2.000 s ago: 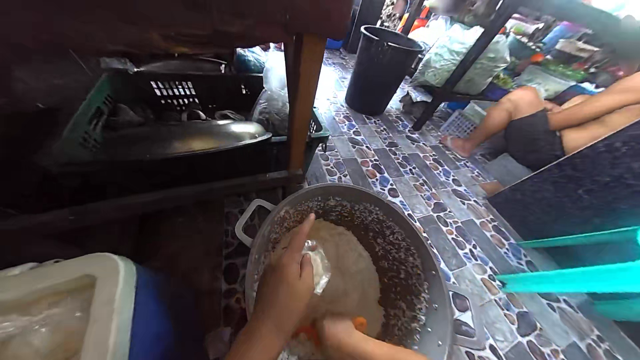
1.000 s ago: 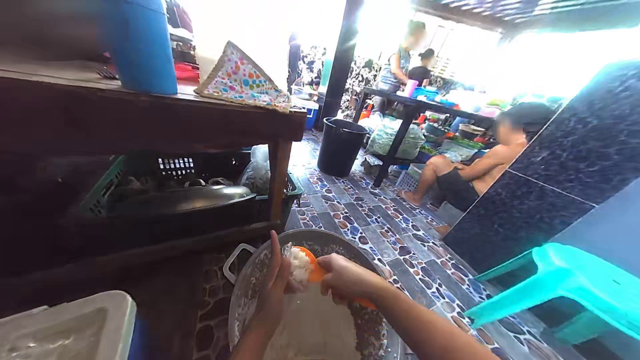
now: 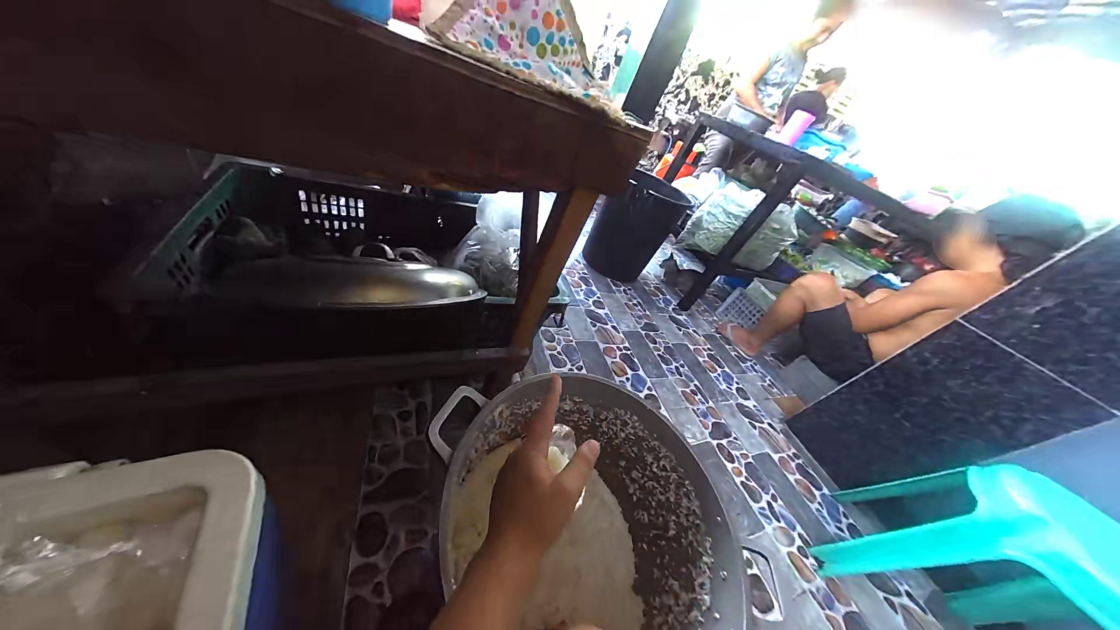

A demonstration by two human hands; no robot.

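Over a large round metal pot (image 3: 726, 569) is my left hand (image 3: 529, 499), its index finger and thumb spread apart. A clear plastic bag (image 3: 563, 440) with white rice in it shows between them, held in that hand. Cooked rice (image 3: 582, 569) lies in the pot, with a browned layer and scattered grains along the right side of the inner wall. Only a sliver of what seems to be my right hand shows at the bottom edge, below the left wrist; what it holds is hidden.
A white-rimmed cooler (image 3: 236, 525) stands left. A wooden table (image 3: 420, 96) overhangs crates and a metal lid (image 3: 350, 282). Beyond are a black bin (image 3: 634, 227) and seated and standing people. A turquoise plastic stool (image 3: 1006, 516) is right, beside a dark tiled wall (image 3: 945, 394).
My right hand, over the pot with an orange utensil at the bag's mouth one second ago, has moved down almost out of view. The utensil no longer shows. The left hand still has the bag.
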